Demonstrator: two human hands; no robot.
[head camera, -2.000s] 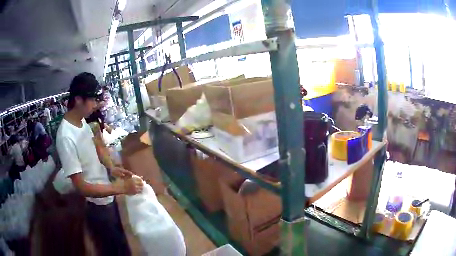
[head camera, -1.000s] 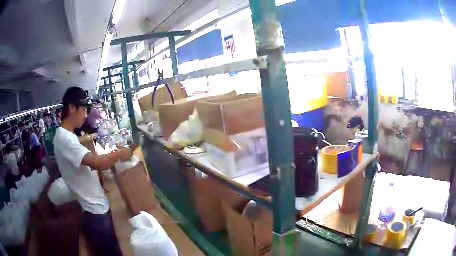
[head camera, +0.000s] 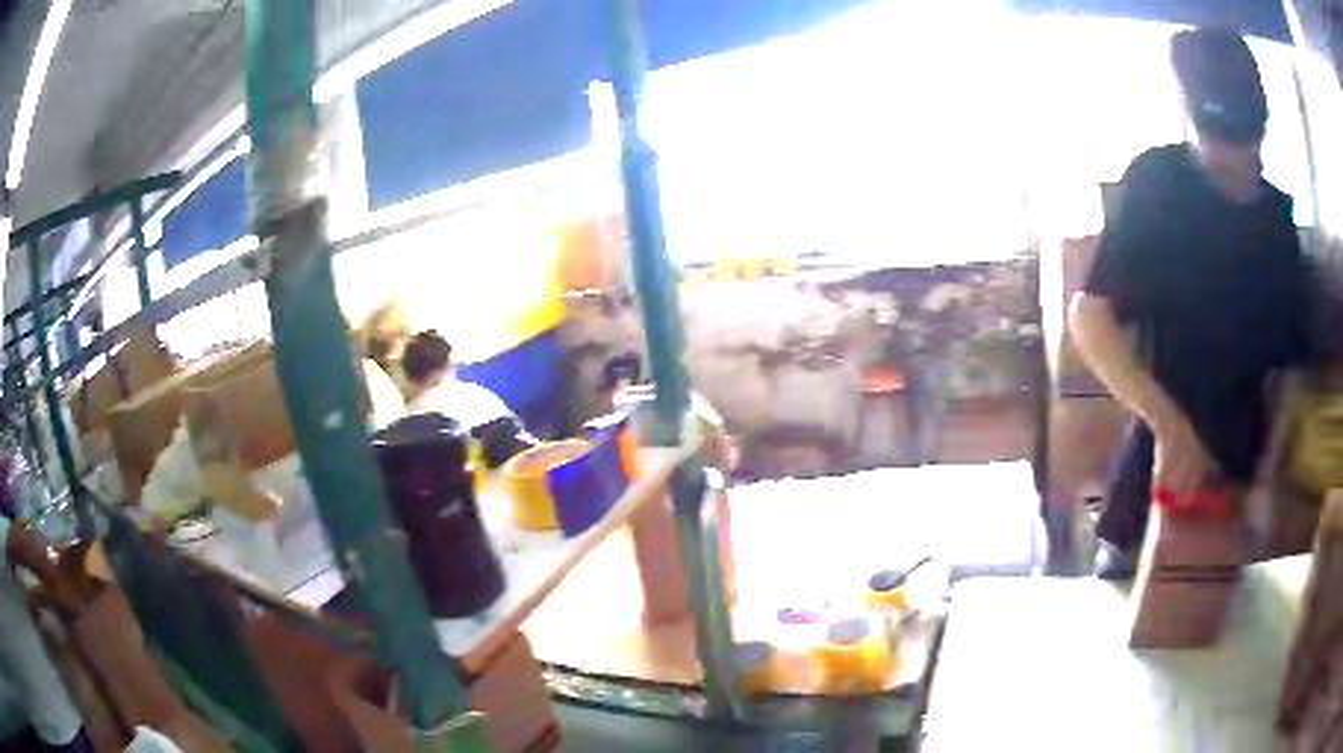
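Neither of my hands is in the picture. Nearest in front of me are a green metal post and a shelf holding a dark cylindrical container and a large yellow tape roll beside a blue and orange item. At the right, a brown carton stands upright on a pale table. A co-worker in a dark shirt has a hand on a red-orange tape gun at the carton's top. The picture is blurred.
Smaller yellow tape rolls lie on a side table left of the pale table. A second green post rises behind the shelf. Another carton is cut off at the right edge. A seated person shows behind the shelf.
The view has swung to the right. The worker in the white shirt and the white bag have moved to or past the left edge. The dark-shirted co-worker, pale table and carton have come into view.
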